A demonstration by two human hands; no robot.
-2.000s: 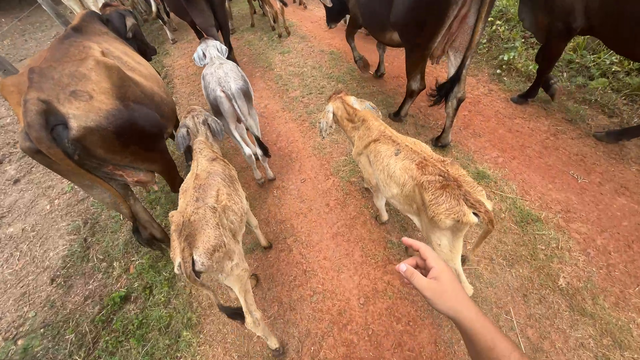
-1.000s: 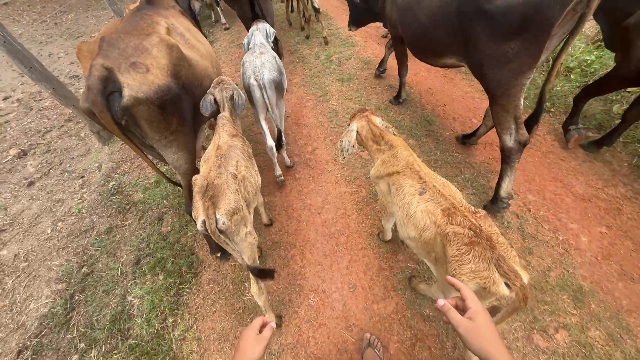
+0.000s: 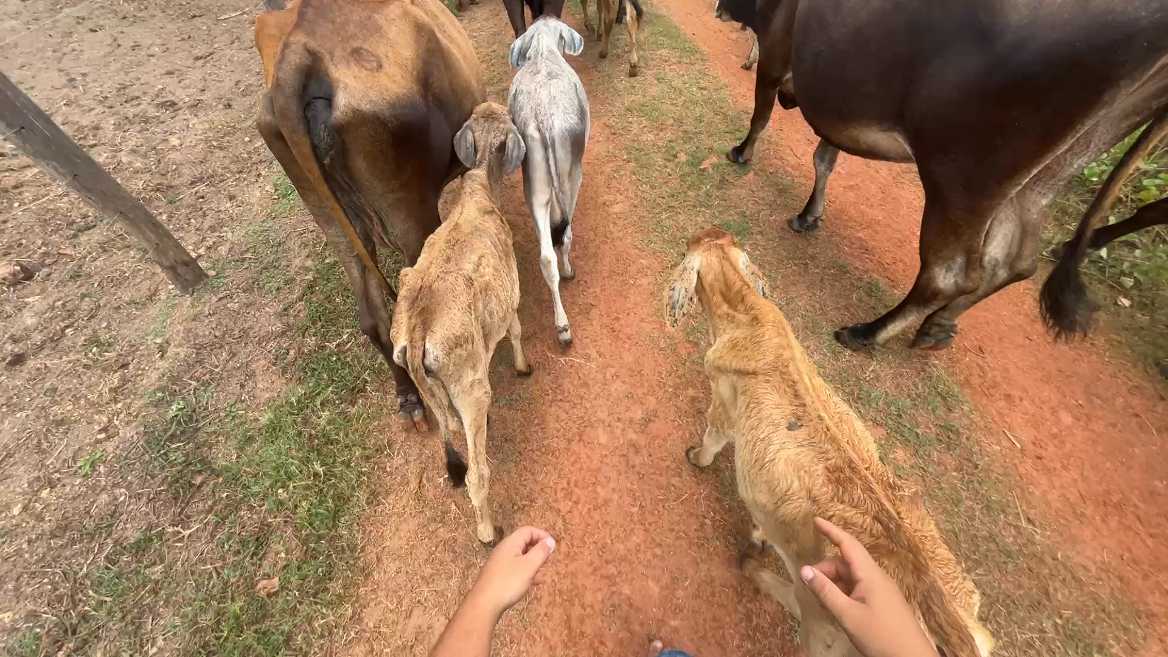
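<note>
My left hand is low in the middle with fingers loosely curled and nothing visible in it, just behind a light brown calf. My right hand has its thumb and forefinger apart and overlaps the hindquarters of a tan calf; whether it touches the coat cannot be told. A pale grey calf walks farther up the track, beside a large brown cow on the left.
A dark brown cow stands on the right, with a black-tufted tail near the edge. More cattle legs show ahead. A leaning wooden post is at left. Grass strips border the red dirt track.
My left hand, not in view two seconds ago, has come in from below. The light brown calf has drawn closer to the brown cow's side. More of the wooden post shows at left.
</note>
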